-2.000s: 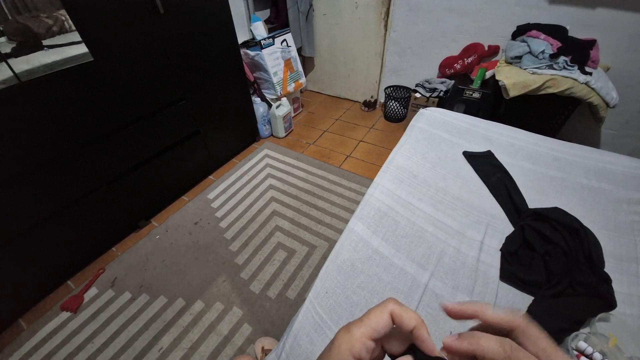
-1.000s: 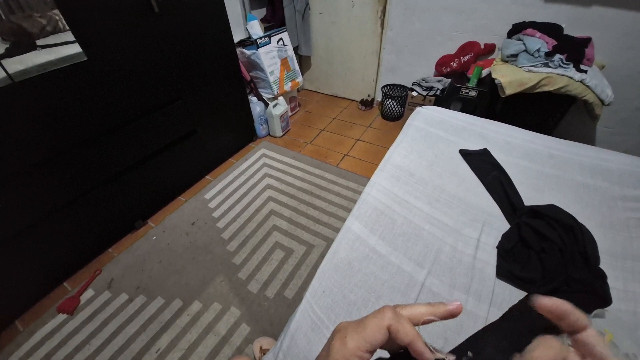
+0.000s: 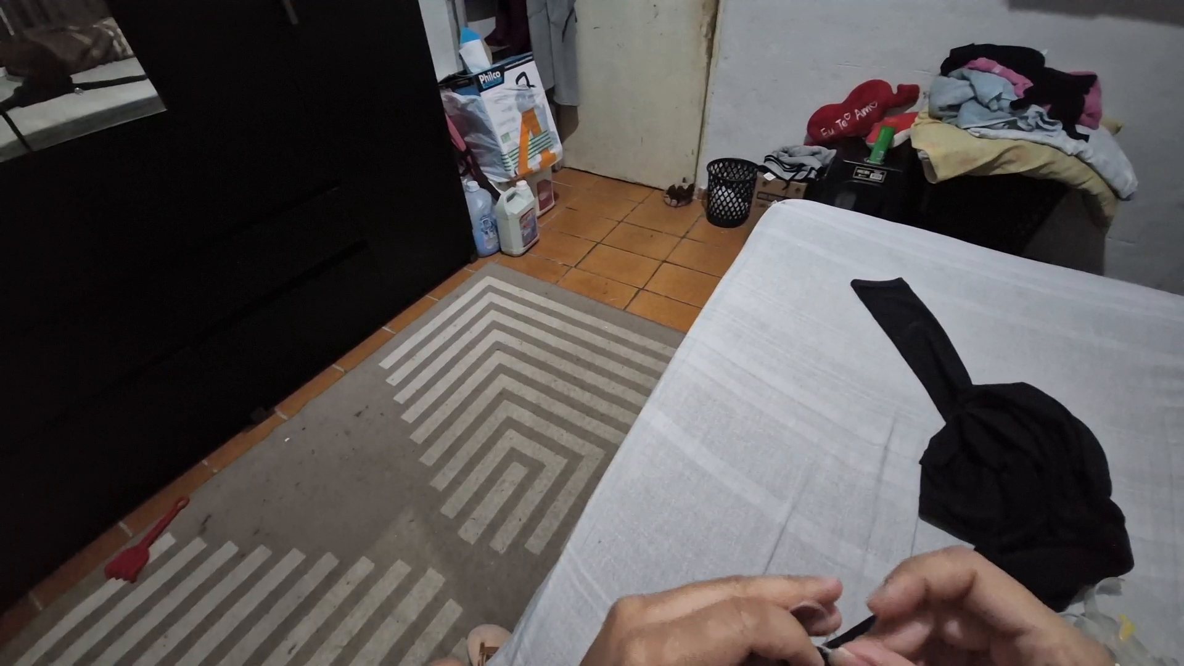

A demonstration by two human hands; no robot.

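At the bottom of the head view, my left hand (image 3: 717,620) and my right hand (image 3: 971,610) are close together over the white-sheeted bed (image 3: 731,444). Both pinch a small dark edge of cloth (image 3: 851,633) between the fingertips; most of it is hidden by the hands or below the frame. A bunched black garment (image 3: 1022,472) lies on the bed just beyond my right hand, with one long flat strip stretching away from it. Whether the pinched edge belongs to this garment cannot be told. Clear plastic (image 3: 1105,615) lies beside my right wrist.
A dark wardrobe (image 3: 231,277) stands at the left, beside a striped rug (image 3: 361,472) with a red plastic toy (image 3: 139,555). Jugs (image 3: 518,218), a printed box (image 3: 509,120) and a black mesh basket (image 3: 731,191) stand beyond. Piled clothes (image 3: 1017,102) are at back right.
My right hand has come back toward my left hand from farther right. A broad stretch of black cloth seen between them one second ago is now mostly out of sight.
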